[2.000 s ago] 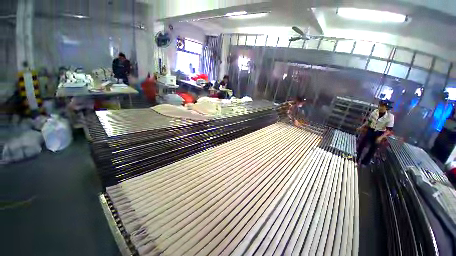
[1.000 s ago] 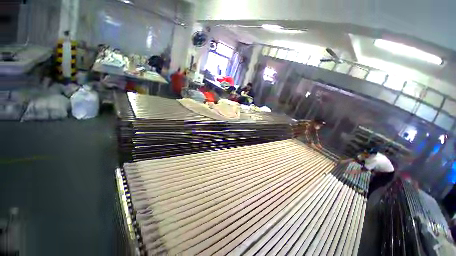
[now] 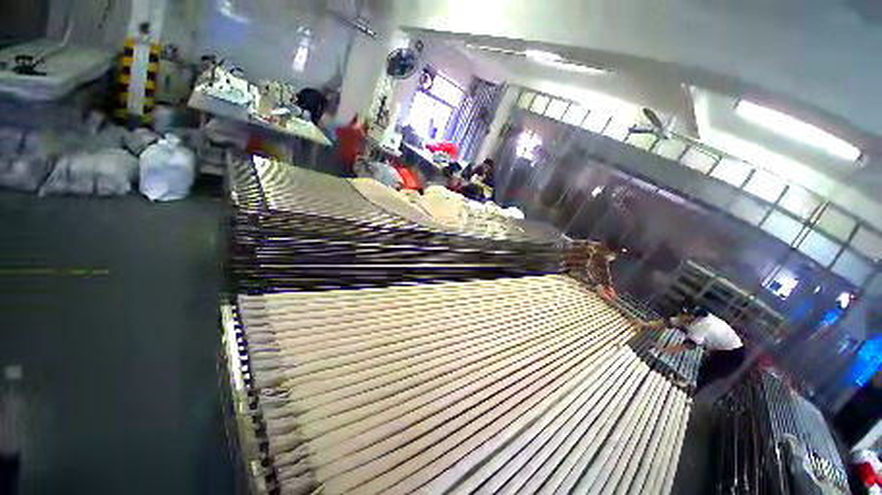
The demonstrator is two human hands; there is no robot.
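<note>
No hand of mine shows in the picture. A beige curtain panel [image 3: 435,338] lies right in front of me in long parallel folds over a rack of tubes. A paler panel [image 3: 580,425], also in folds, lies beside it on the right. The gathered fold ends run along the rack end rail [image 3: 239,396] at the left. At the far end the dark rack surface [image 3: 667,353] shows past the cloth.
A person in a white top [image 3: 714,334] bends over the far right end. Another person [image 3: 602,266] is at the far edge. A stack of tube racks [image 3: 387,256] stands behind, another rack [image 3: 774,435] at right. White bags [image 3: 166,169] lie on the floor at left.
The view has turned right and tilted, so the rack appears slanted. The person in the white top, upright two seconds ago, now bends over the rack's far end with arms out.
</note>
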